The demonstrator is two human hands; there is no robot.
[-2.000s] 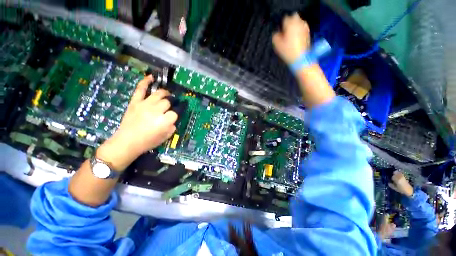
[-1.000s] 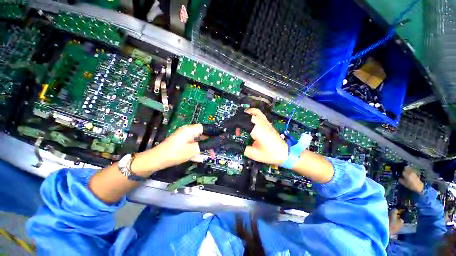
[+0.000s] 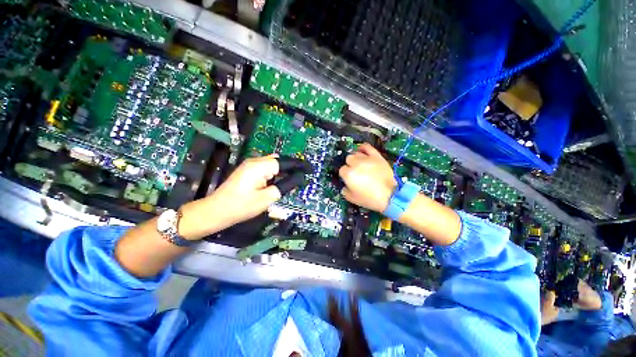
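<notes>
A green circuit board crowded with silvery and white parts lies in a black carrier in front of me. My left hand, with black covers on its fingertips and a watch at the wrist, is over the board's left part. My right hand, with a light blue wrist strap, is curled at the board's right edge. Black-covered fingertips point inward over the board. Whether either hand holds a small part cannot be told. A narrow green strip board lies above the main board.
Another board in its carrier is at the left, and more boards continue to the right. Behind the metal rail are a dark grid tray and a blue bin with loose dark parts. Another person's hands are at the lower right.
My right hand came from the trays behind to the middle board. In the last second my hands moved slightly apart there, and the right fingers curled in. The other person's hands moved lower.
</notes>
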